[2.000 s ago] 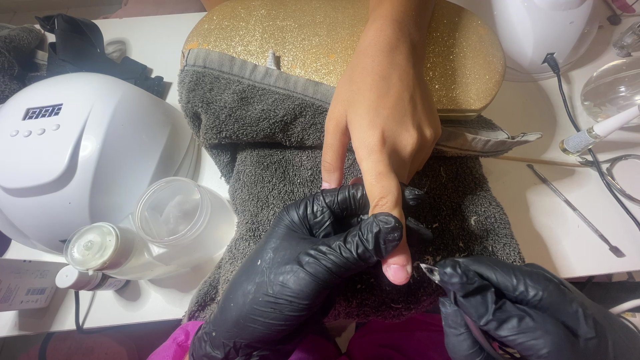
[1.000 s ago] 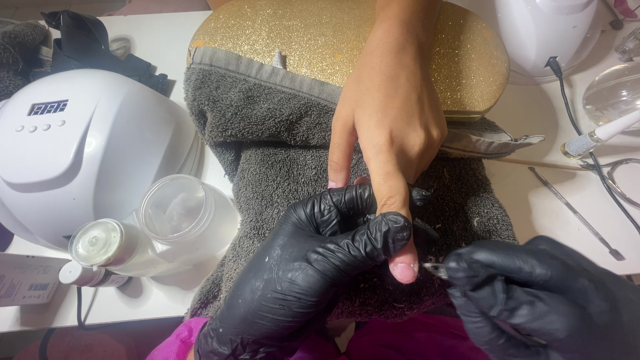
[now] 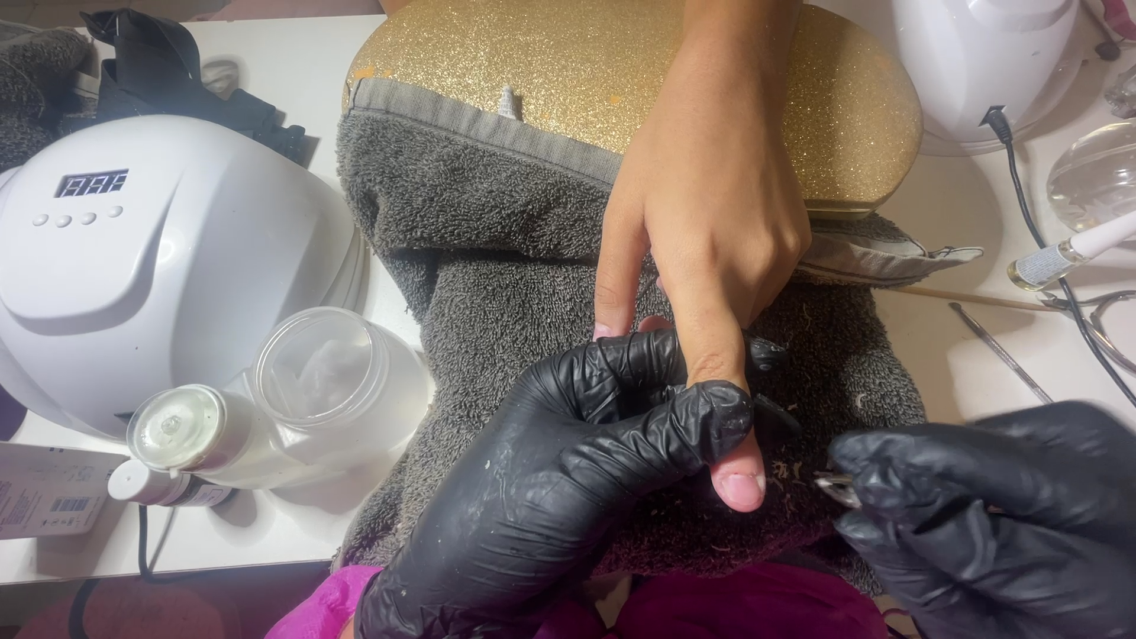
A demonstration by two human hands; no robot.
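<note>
My left hand, in a black glove, grips one finger of another person's hand, with my thumb across the top of that finger. The fingertip and its short, unpainted nail point down toward me. My right hand, also gloved in black, is closed around a small metal tool, most likely cuticle nippers; only the tip shows, a short way right of the fingertip and apart from it. Beneath the hands lies a dark grey towel with pale shavings on it. The person's wrist rests over a gold glitter armrest.
At left stand a white nail lamp, an open clear plastic jar, a pump bottle and a small white-capped bottle. On the right are a metal cuticle pusher, a black cable, a white-handled brush and another white device.
My right hand with the metal tool was at the fingertip one second ago and has moved a little to the right, away from it. My left hand keeps its hold on the finger.
</note>
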